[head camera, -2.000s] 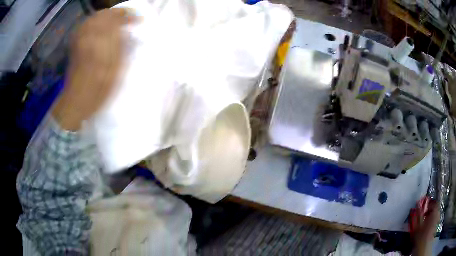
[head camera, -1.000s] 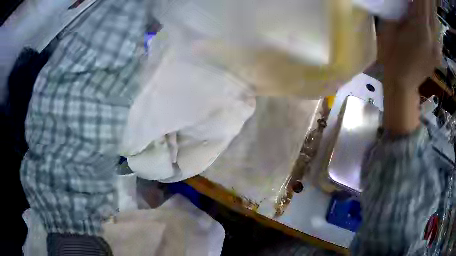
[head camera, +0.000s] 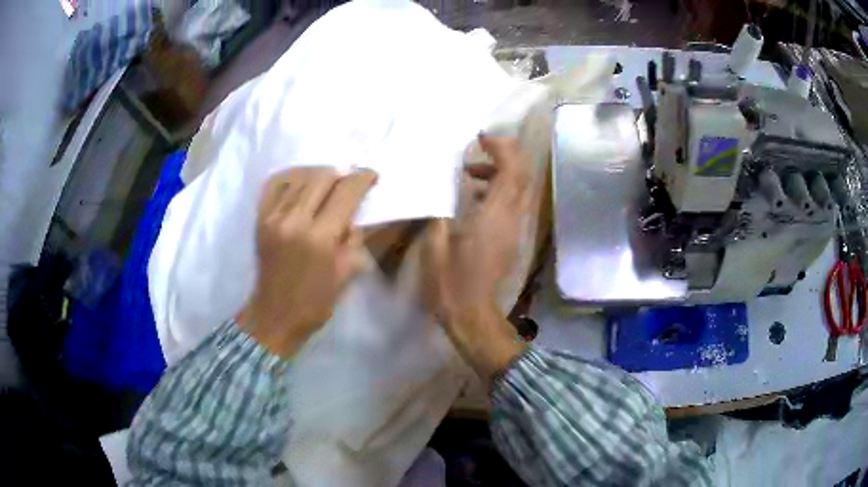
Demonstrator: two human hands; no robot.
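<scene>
A large white fabric piece (head camera: pixel 381 86) is bunched left of the machine and hangs over the table's front edge. My left hand (head camera: pixel 309 243) pinches its edge near the middle of the view. My right hand (head camera: pixel 481 238), slightly blurred, is at the same edge a little to the right, with thumb and fingers on the cloth. A darker gap shows under the edge between the hands. Duller cream cloth (head camera: pixel 576 81) shows at the right side of the white piece.
The overlock machine (head camera: pixel 709 157) stands to the right, with its metal plate (head camera: pixel 600 204) beside the cloth. A blue tray (head camera: pixel 680 335) with white lint lies below it. Red-handled scissors (head camera: pixel 844 297) lie at the far right. Blue material (head camera: pixel 124 314) is at the left.
My right hand has come from the scissors side, across the machine, to the cloth. Both hands are now together at the fabric edge. The cloth has been turned and spread, and the view has shifted.
</scene>
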